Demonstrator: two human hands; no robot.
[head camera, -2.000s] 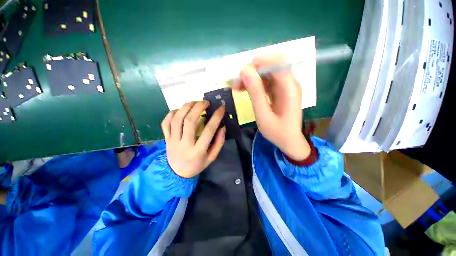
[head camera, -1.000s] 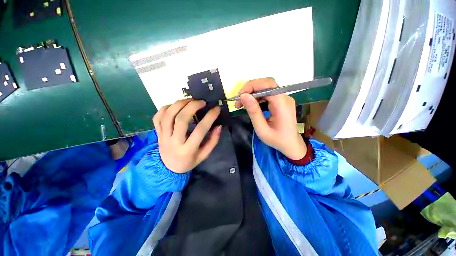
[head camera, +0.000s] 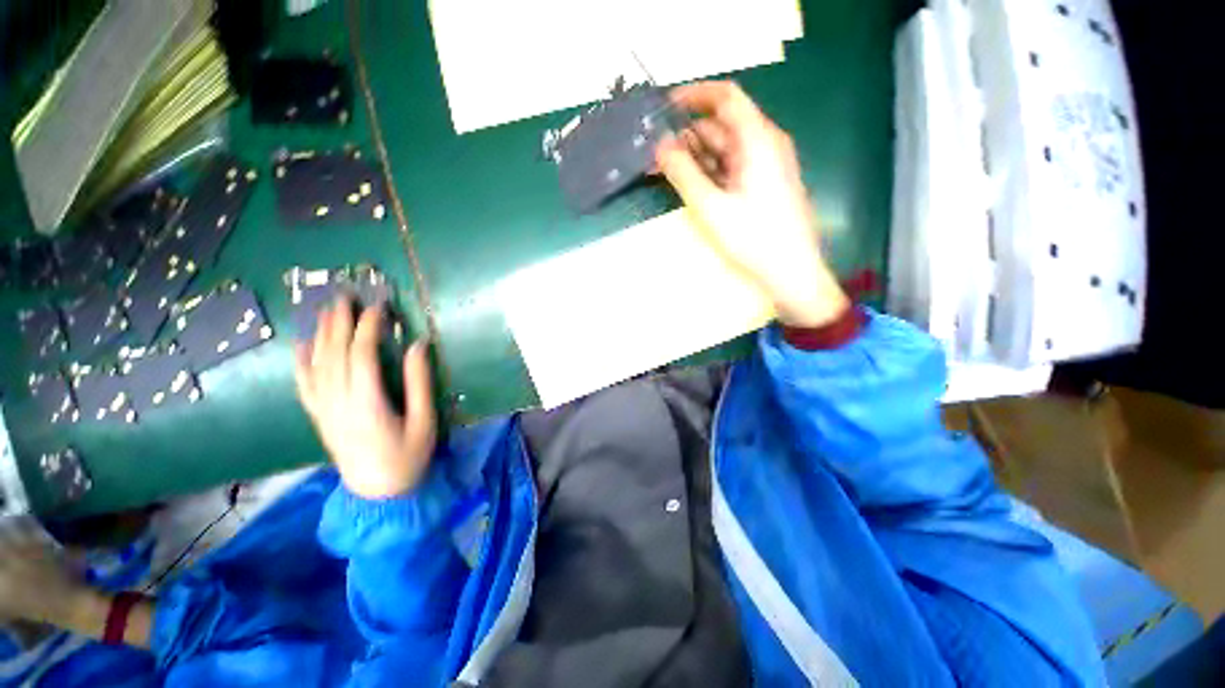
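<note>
My right hand (head camera: 732, 182) holds a black board (head camera: 605, 151) with small pale squares, raised over the green bench beyond the near white sheet (head camera: 631, 307). A thin dark line shows beside that board; I cannot tell if it is the tweezers' tip. My left hand (head camera: 366, 403) is at the left with fingers spread over another black board (head camera: 323, 285) on the bench. The fingertips cover part of it, and its grip is unclear. A second white sheet (head camera: 537, 67) lies at the far edge of view.
Several black boards (head camera: 229, 323) lie at the left, near a yellow-edged stack (head camera: 108, 108). A dark cord (head camera: 390, 175) crosses the bench. A large white stack (head camera: 1075, 188) stands at right, with a cardboard box (head camera: 1169, 470) below. Another person's hand (head camera: 47, 585) is blurred at lower left.
My left hand has left the worked board and moved left to another board. My right hand now holds a board, raised farther forward; the tweezers are no longer clearly visible. The view has shifted.
</note>
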